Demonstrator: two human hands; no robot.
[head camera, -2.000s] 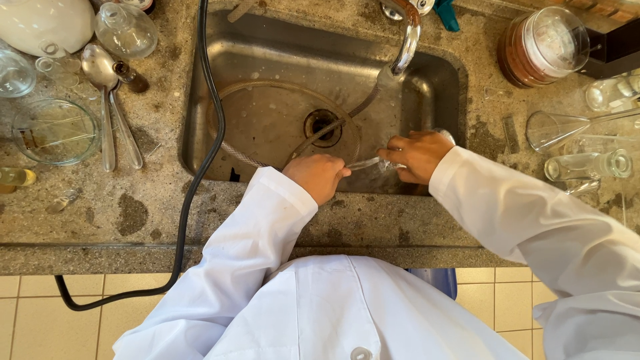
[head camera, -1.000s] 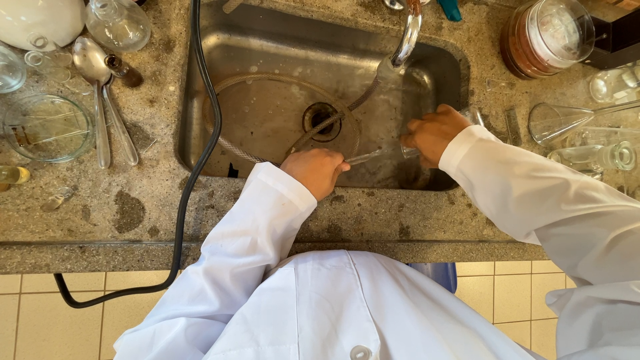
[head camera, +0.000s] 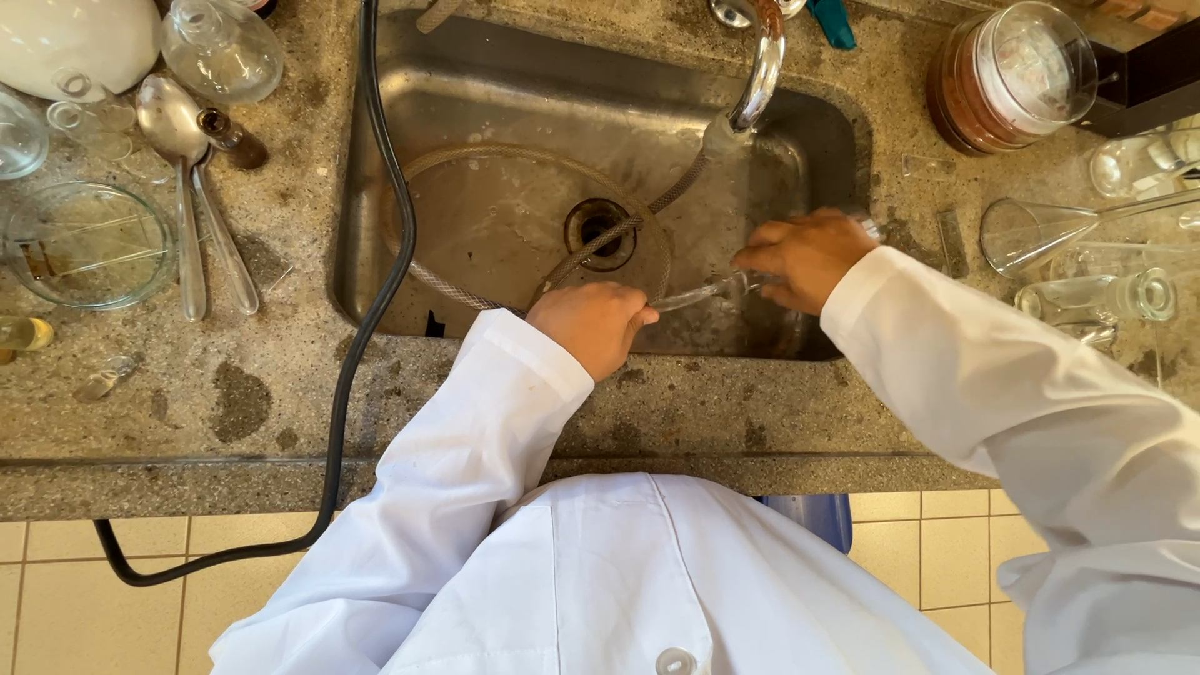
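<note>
My left hand (head camera: 595, 328) is closed around the end of a braided hose (head camera: 459, 292), over the near edge of the metal sink (head camera: 487, 94). From its fingers a clear stream or clear tube end (head camera: 694, 296) reaches to the right; I cannot tell which. My right hand (head camera: 806, 258) is over the sink's right side, fingers curled around a small clear glass piece (head camera: 742, 284), partly hidden and blurred. The hose loops over the drain (head camera: 600, 232) and joins the curved chrome faucet (head camera: 761, 70).
A black cable (head camera: 398, 187) crosses the sink's left edge. On the left of the counter lie two spoons (head camera: 187, 234), a glass dish (head camera: 89, 246), flasks (head camera: 222, 52) and a brown vial (head camera: 234, 139). On the right are stacked dishes (head camera: 1012, 75), a glass funnel (head camera: 1036, 234) and a glass bottle (head camera: 1097, 295).
My right hand was close beside my left at first, then moved right, away from it. My left hand has stayed at the hose end.
</note>
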